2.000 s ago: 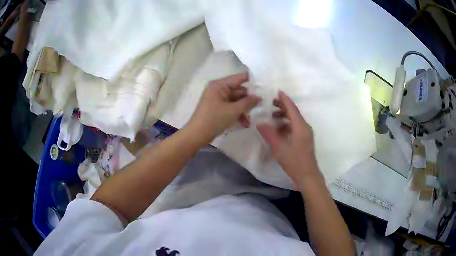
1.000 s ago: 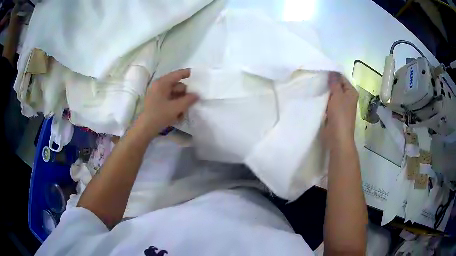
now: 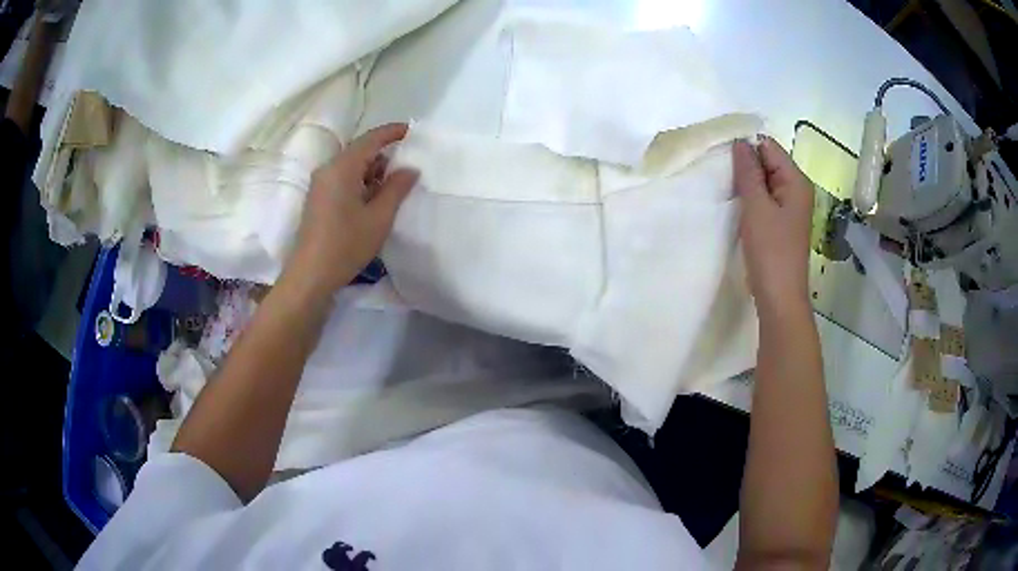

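Observation:
A white garment panel (image 3: 502, 262) is stretched between my two hands, with a seam line along its upper part and another seam running down its middle. Its lower right corner hangs over the table's near edge with frayed threads. My left hand (image 3: 359, 201) grips its upper left edge between thumb and fingers. My right hand (image 3: 770, 201) pinches its upper right corner, beside the sewing machine (image 3: 924, 178). More white cloth (image 3: 592, 89) lies flat behind the held panel.
Stacked cream panels (image 3: 229, 206) lie at left with a tan piece. A blue bin (image 3: 84, 413) holds cloth and small items at lower left. The lamp (image 3: 870, 162) stands by the needle. Bundled strips with tan tickets (image 3: 924, 363) lie at right.
My hands, close together and blurred two seconds ago, have spread apart, my left hand to the left and my right to the right. The panel is now pulled out between them and its seams show.

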